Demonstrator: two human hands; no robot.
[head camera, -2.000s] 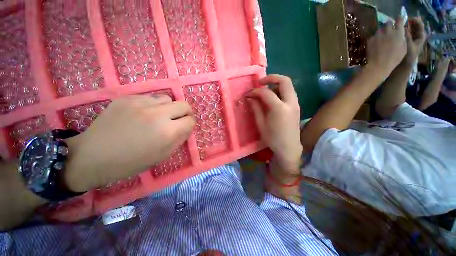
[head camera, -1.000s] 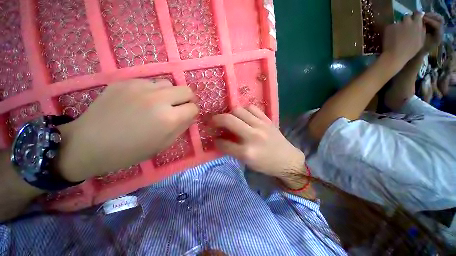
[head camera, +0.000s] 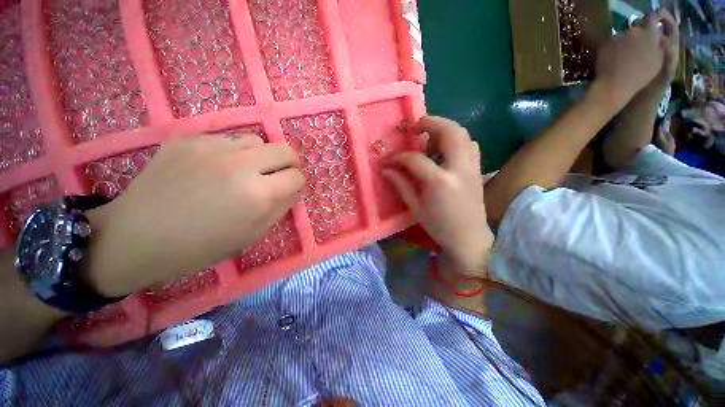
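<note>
The pink foam tray (head camera: 191, 123) lies in front of me, tilted in view. Many small shiny metal rings (head camera: 322, 163) fill most of its pockets. The pocket at the lower right end holds only a few rings (head camera: 378, 147). My left hand (head camera: 211, 203), with a dark watch at the wrist, lies low over the lower-row pockets, fingers bent; its fingertips are hidden. My right hand (head camera: 445, 179), with a red cord at the wrist, is over the lower right end pocket with fingers bent. Whether it pinches a ring is too small to tell.
A dark green bench top (head camera: 465, 75) lies right of the tray. Beyond it stands an open cardboard box (head camera: 536, 48) of small coppery parts. A neighbour's forearm (head camera: 548, 147) and white sleeve are at the right, both hands raised beside the box.
My right hand moved right from over the ring-filled pocket to the right end pocket. My left hand stays in nearly the same place. The view shifted slightly.
</note>
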